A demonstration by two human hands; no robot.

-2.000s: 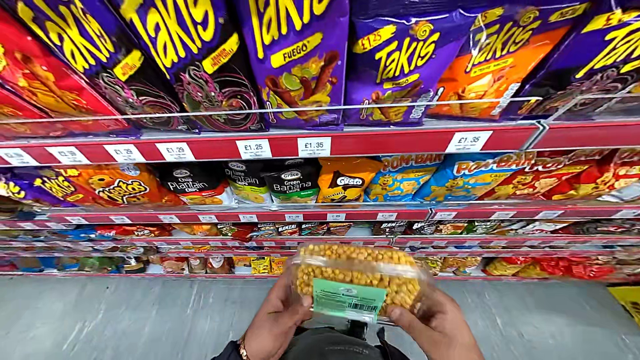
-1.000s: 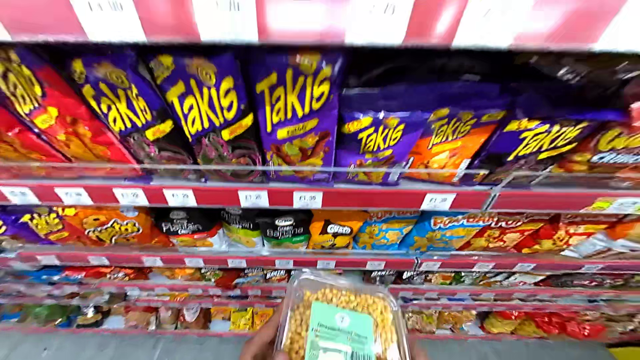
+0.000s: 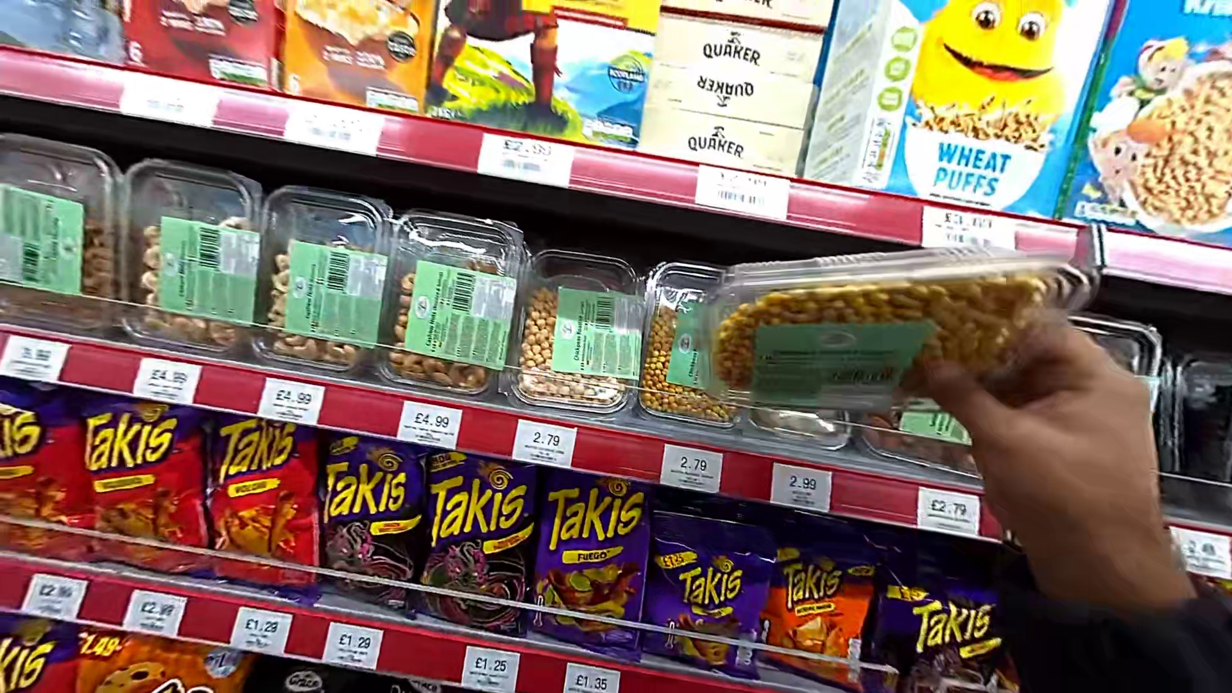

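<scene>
My right hand (image 3: 1068, 452) grips the right end of a clear plastic tub of yellow nuts or pulses (image 3: 818, 332) with a green label. The tub lies tilted on its side in front of the middle shelf, its edges slightly blurred. Behind its left end stands a tub of small yellow pulses (image 3: 664, 366), partly covered by it. To the left are a tub of paler chickpeas (image 3: 549, 346) and several tubs of cashew nuts (image 3: 452, 318), all upright with green labels. My left hand is out of view.
A red shelf edge with price labels (image 3: 616, 457) runs below the tubs. Above it stand cereal boxes (image 3: 982, 106) and stacked Quaker boxes (image 3: 731, 87). Takis bags (image 3: 589, 549) stand behind a wire rail on the shelf below. More clear tubs (image 3: 1126, 337) are behind my right hand.
The view has swung up to higher shelves. Two seconds ago both hands held the tub low over the floor; now my right hand holds it up at the tub shelf, and my left hand has left the view.
</scene>
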